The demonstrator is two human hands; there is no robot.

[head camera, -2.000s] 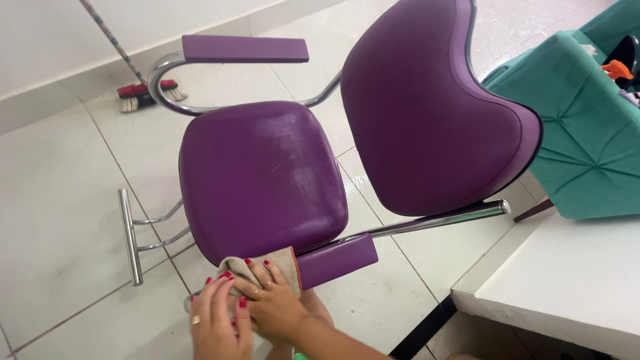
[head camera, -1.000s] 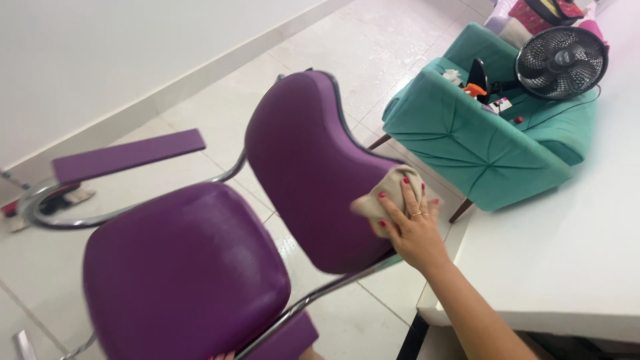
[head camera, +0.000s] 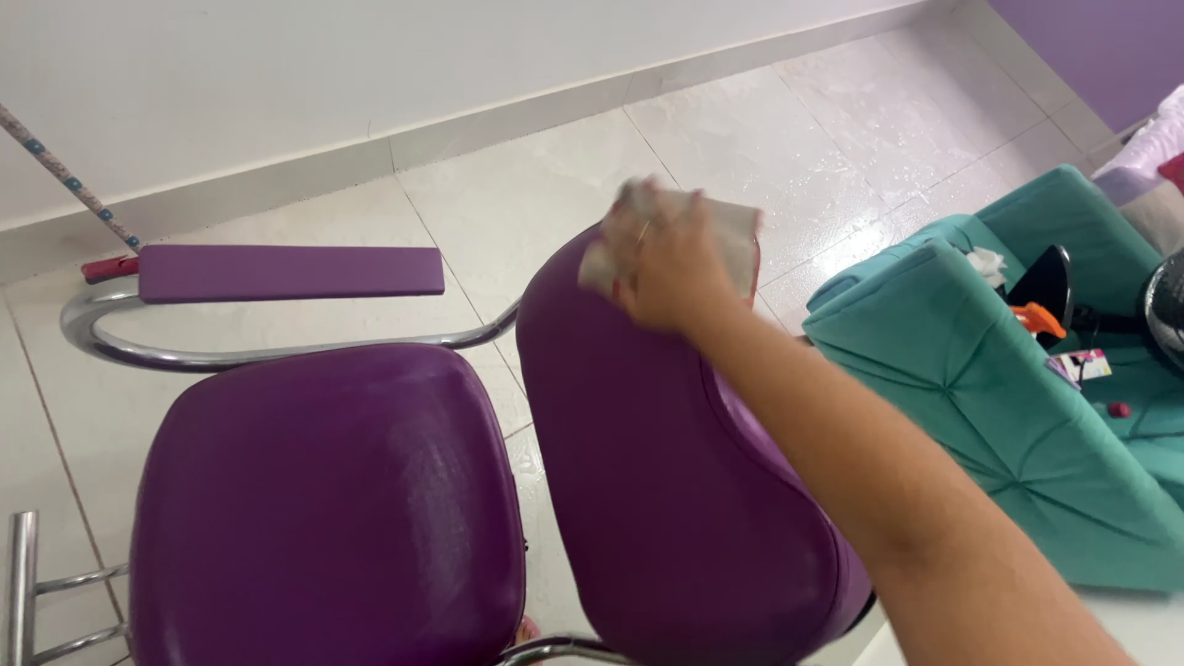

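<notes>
A purple padded salon chair with chromed tube arms fills the lower left and middle of the head view. My right hand (head camera: pixel 668 264), blurred by motion, holds a beige cloth (head camera: pixel 737 242) with a reddish edge at the upper end of the chair's backrest (head camera: pixel 647 444). The cloth lies under and around my fingers. To the left of the backrest is the smooth purple seat (head camera: pixel 333 499), with light streaks on its right side. A purple armrest pad (head camera: pixel 291 274) lies beyond the seat. My left hand is out of view.
A broom (head camera: pixel 111 268) leans by the wall behind the armrest. At right, a teal upholstered armchair (head camera: pixel 962 388) holds an orange item (head camera: pixel 1039 320), a black fan (head camera: pixel 1167 301) and small things. The tiled floor (head camera: pixel 814 157) has wet-looking spots. A chrome footrest (head camera: pixel 23 583) stands at lower left.
Two seconds ago both hands were at the near armrest with the cloth. My right hand has since moved with it to the backrest, then along to its far upper end. The view has shifted.
</notes>
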